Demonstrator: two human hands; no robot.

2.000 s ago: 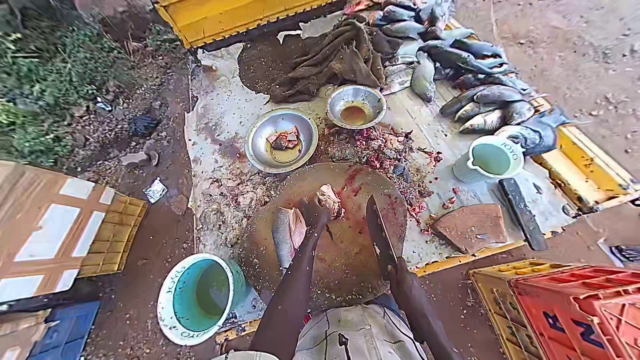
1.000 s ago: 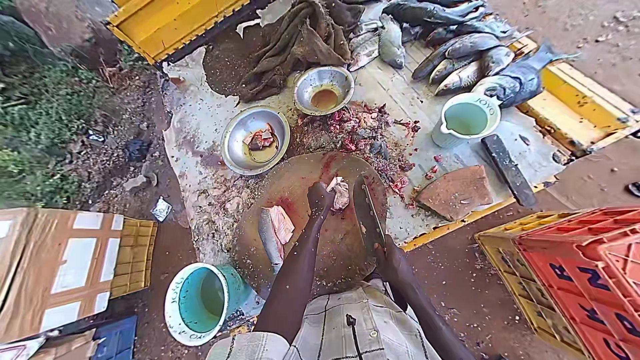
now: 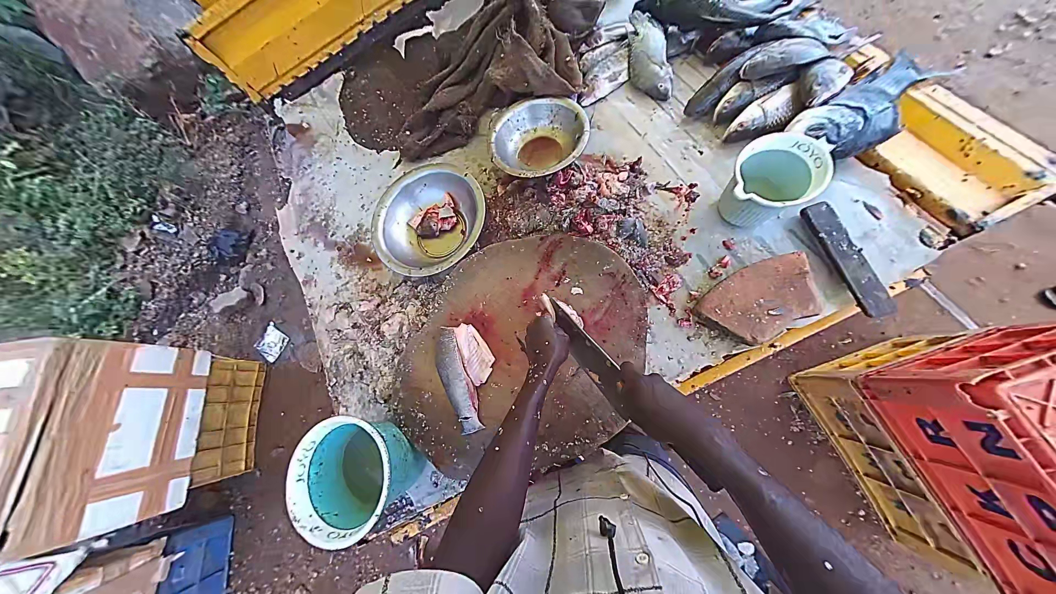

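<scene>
On a round cutting board [image 3: 528, 412], my left hand [image 3: 545, 340] holds a piece of fish [image 3: 563, 310], mostly hidden by the fingers and blade. My right hand [image 3: 642, 391] grips a large knife [image 3: 587, 346], its blade slanting up to the left against the piece. A cut tail section of fish [image 3: 462, 371] lies left of my left hand, pink flesh showing. Beyond the board, a metal bowl [image 3: 388, 235] holds fish pieces in liquid, and a second metal bowl [image 3: 577, 148] holds brownish liquid. Fish offal [image 3: 606, 202] is heaped behind the board.
Whole fish [image 3: 771, 95] are piled at the back right. A white jug [image 3: 730, 202] of water, a dark bar [image 3: 848, 260] and a reddish stone slab [image 3: 763, 297] stand or lie at right. A water bucket [image 3: 299, 503] is front left; red crates [image 3: 949, 429] stand right, a carton [image 3: 99, 437] left.
The knife has swung from beside the piece to lie against it, its tip now tilted left. My left hand still holds the piece. The tail section stays on the board.
</scene>
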